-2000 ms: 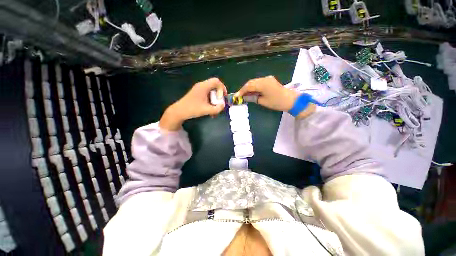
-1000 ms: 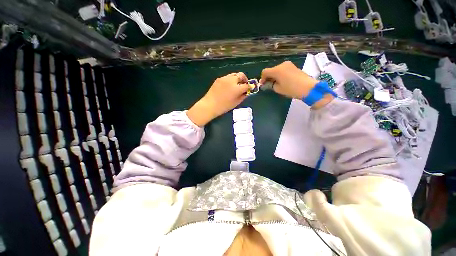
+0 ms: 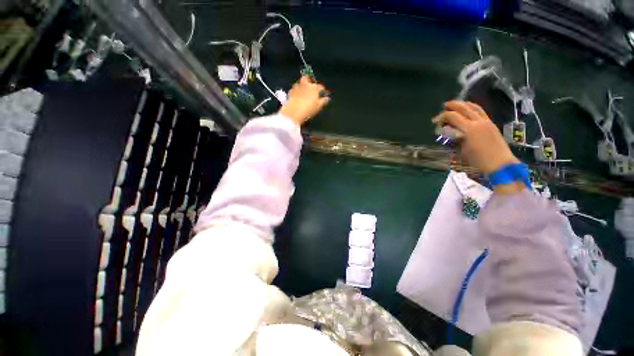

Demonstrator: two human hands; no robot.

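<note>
My right hand (image 3: 473, 132), with a blue wrist strap (image 3: 509, 174), holds a wired white housing (image 3: 447, 131) above the far bench. A blurred white cord (image 3: 480, 69) loops above this hand. My left hand (image 3: 304, 101) is stretched to the far side, at a green circuit board (image 3: 308, 71) with a white cord. A small dark piece shows at its fingertips; whether they grip the board is unclear. Four-square-long row of white housings (image 3: 361, 250) lies in front of me.
Wired units (image 3: 546, 149) lie on the far bench at right, others at upper left. A taped strip (image 3: 375, 148) crosses the bench. A metal rail (image 3: 188, 62) and black board (image 3: 69, 208) are at left. A white sheet (image 3: 438, 257) lies at right, partly under my sleeve.
My hands have parted and moved to the far side, left hand to the left, right hand to the right with the unit. The view has shifted forward, showing a blue bin's edge.
</note>
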